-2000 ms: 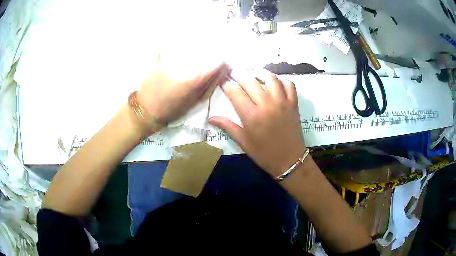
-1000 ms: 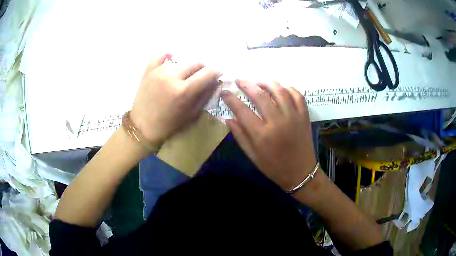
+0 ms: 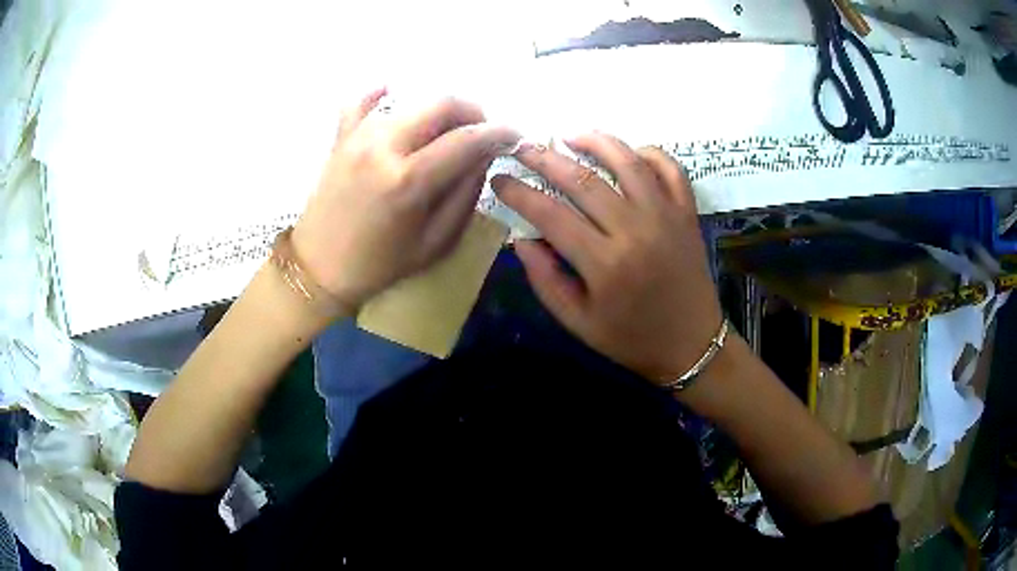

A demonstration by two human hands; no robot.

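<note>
A small white piece (image 3: pixel 504 184) shows between the fingertips of both hands, over the table's front edge; its outline is lost in glare. My left hand (image 3: pixel 407 201) pinches its left side with bent fingers. My right hand (image 3: pixel 619 240) has its fingertips on its right side, fingers slightly spread. The tan card (image 3: pixel 438 292) hangs below the front edge, partly hidden behind my left hand. Whether the card is attached to the white piece cannot be seen.
Black-handled shears (image 3: pixel 851 84) lie at the upper right. A printed ruler (image 3: pixel 781 160) runs along the table's front edge. Cream fabric (image 3: pixel 67 480) is heaped at the left. A yellow-edged frame (image 3: pixel 881 316) and a hanging white strip (image 3: pixel 953 379) are below right.
The view has shifted, so the table and shears sit higher in the picture. My hands have moved nearer the front edge and my left fingers have closed in on the white piece.
</note>
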